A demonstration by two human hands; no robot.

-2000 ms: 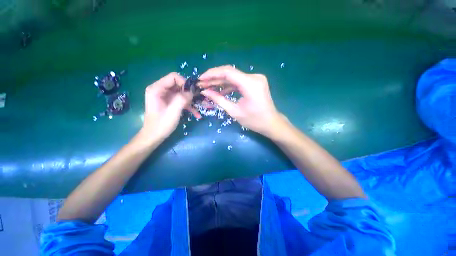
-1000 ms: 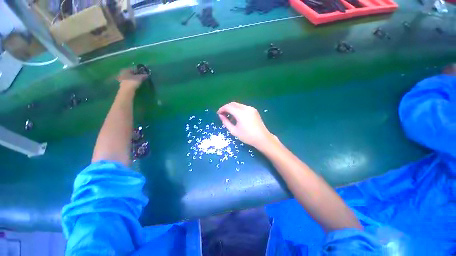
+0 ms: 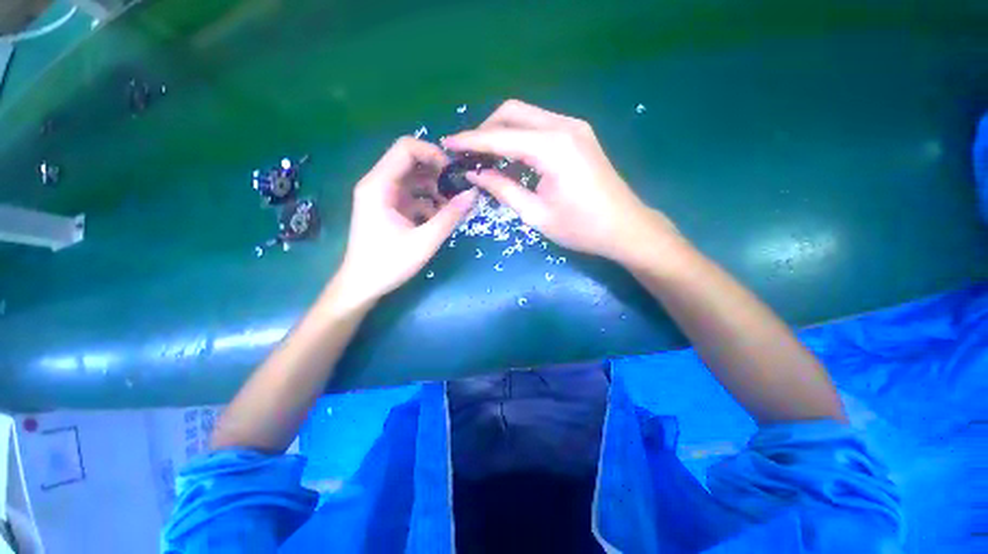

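A dark round unit (image 3: 458,177) is held between my two hands above the green surface (image 3: 693,130). My left hand (image 3: 406,211) grips it from the left with thumb and fingers. My right hand (image 3: 547,179) has its fingertips on its right side; whether they hold a small clip cannot be told. The fingers hide much of the unit. A loose pile of tiny white-silver clips (image 3: 493,225) lies under and in front of my hands, with strays around it. Two set-aside dark units (image 3: 282,184) sit close together left of my left hand.
More dark units (image 3: 139,95) lie at the far left. A pale metal bar (image 3: 41,227) juts in at the left edge. A white carton (image 3: 103,465) stands below the surface's edge at lower left. A blue sleeve shows at the right edge.
My left hand has come back from the far strip to the clip pile and now holds a dark unit. My right hand has met it there. The view has tilted down; the red tray is out of view.
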